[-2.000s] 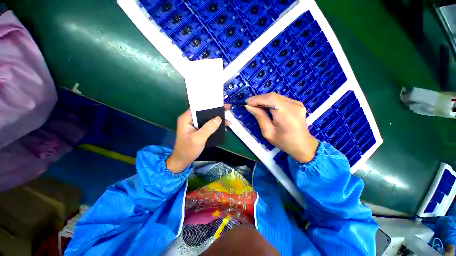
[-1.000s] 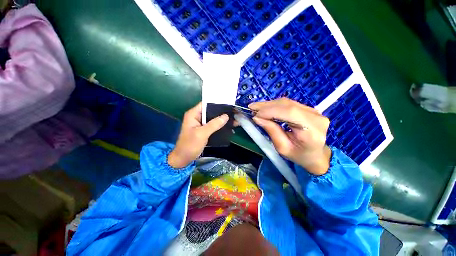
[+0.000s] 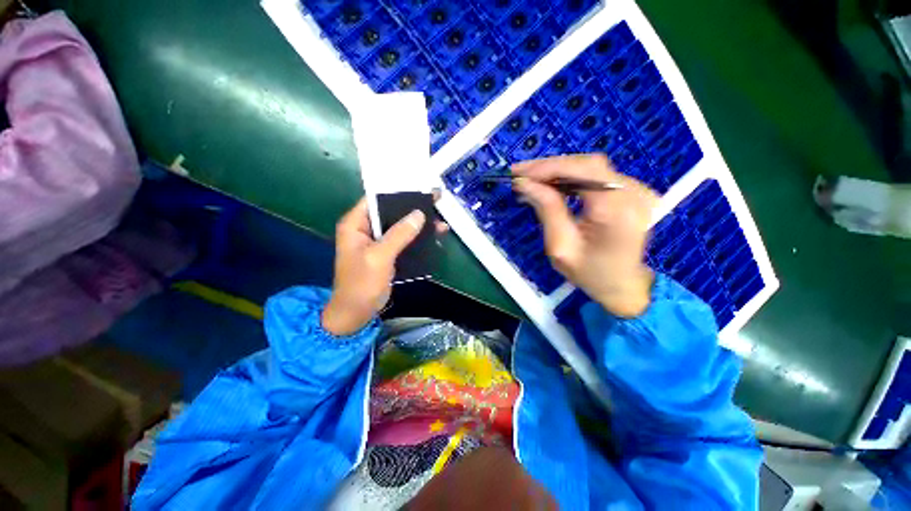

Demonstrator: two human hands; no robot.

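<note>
My left hand holds the adhesive sheet, its white bare part pointing away and its black part under my thumb. My right hand, slightly blurred, holds thin tweezers pointing left. Their tips are over the near-left corner of the middle blue block of the component tray. Small components with dark round centres sit in rows in the blue blocks. Whether the tips touch a component or carry a piece cannot be told.
The green bench surface lies under the tray. A person's pink sleeve is at the left. A second tray is cut off at the right edge, near grey-white equipment. A white fitting stands at the far right.
Since one second ago the tweezers have moved off the sheet's black part to over the tray. My left hand and the sheet have shifted left. The view has also shifted slightly.
</note>
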